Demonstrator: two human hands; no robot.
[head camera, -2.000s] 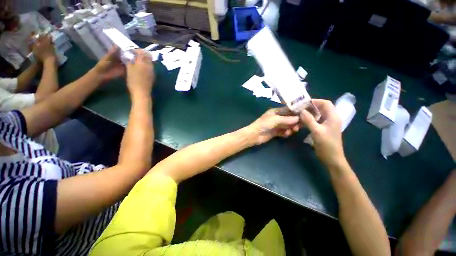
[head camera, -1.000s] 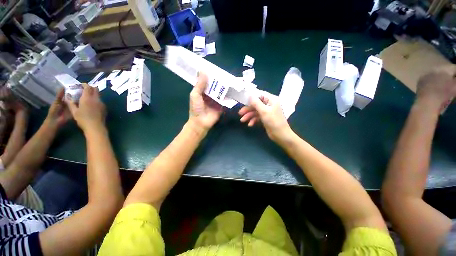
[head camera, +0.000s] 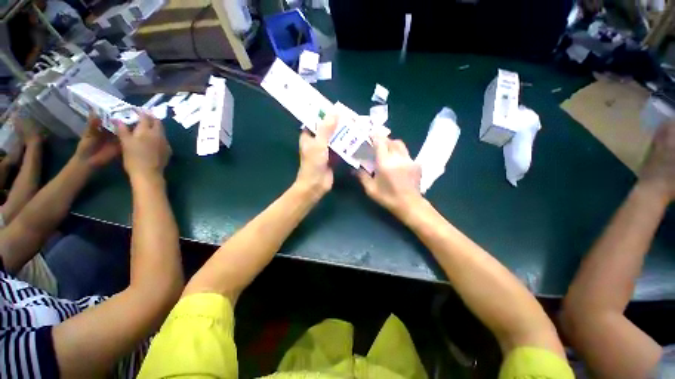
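Note:
A long white retail box (head camera: 302, 96) with small print and a green mark is held up at a slant over the bench. My left hand (head camera: 317, 157) grips its side near the middle. My right hand (head camera: 396, 172) is closed on its near right end, fingers over the end flap. Some leaflets (head camera: 380, 94) lie just behind the box, partly hidden by it. A wrapped product in a white sleeve (head camera: 440, 145) lies right of my right hand.
Another white box (head camera: 500, 108) and wrapped product (head camera: 521, 145) lie right, near a cardboard sheet (head camera: 608, 118). A blue bin (head camera: 289, 35) is at the back. Left are a box (head camera: 215, 118), leaflets and a neighbour's hands (head camera: 140, 145) with a box. Another person's arm (head camera: 623, 259) is right.
My hands have turned the box so its green-marked side shows, with my right hand now at its end. The right neighbour's hand has lifted a white box from beside the right wrapped product.

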